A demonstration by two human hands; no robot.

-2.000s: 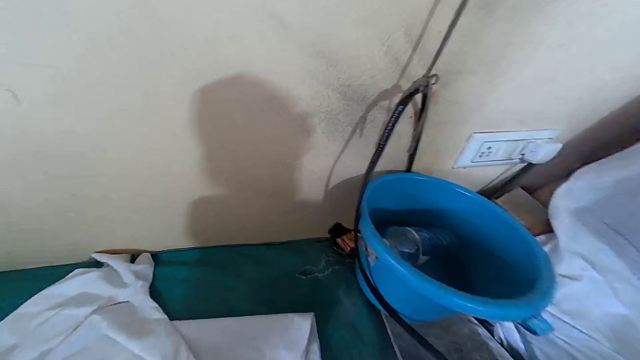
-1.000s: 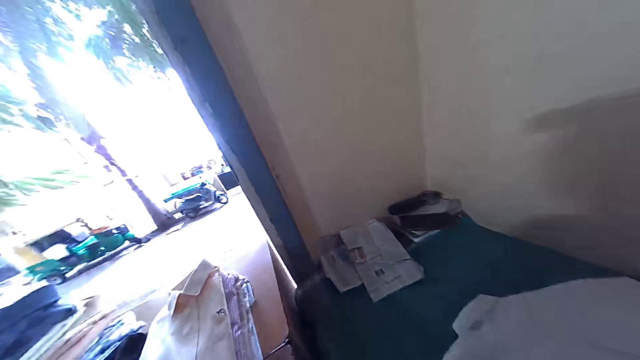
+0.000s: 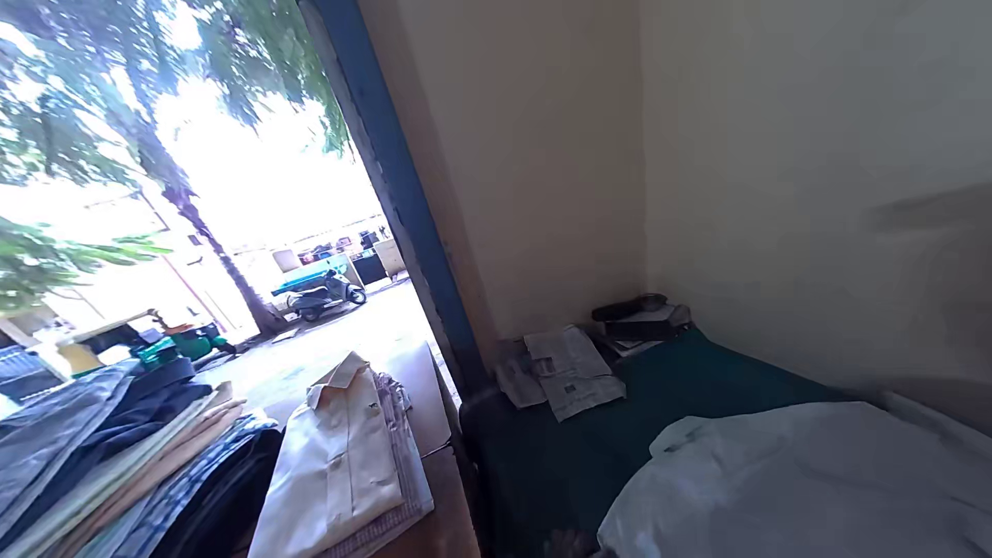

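Note:
At the bottom edge, fingers of what appears to be my left hand point(image 3: 575, 544) show dimly beside the near left edge of a white cloth point(image 3: 783, 480). Most of that hand is cut off, so its hold on the cloth cannot be told. My right hand is out of view. The cloth lies rumpled over a dark green table cover point(image 3: 666, 391). Left of the doorway post, a folded cream collared shirt point(image 3: 337, 465) lies on a purple patterned garment point(image 3: 407, 473), with a row of several folded garments point(image 3: 132, 473) at its left.
Newspaper sheets point(image 3: 577, 376) and a dark box with things on it point(image 3: 639, 322) sit in the wall corner. A blue post point(image 3: 403, 186) leans through the view beside the opening. Outside stand a scooter point(image 3: 325, 297), a tree point(image 3: 225, 263) and a green vehicle point(image 3: 186, 345).
The view has swung from the wall with the blue bucket to the doorway and corner. Part of a hand now shows at the bottom edge, beside the white cloth.

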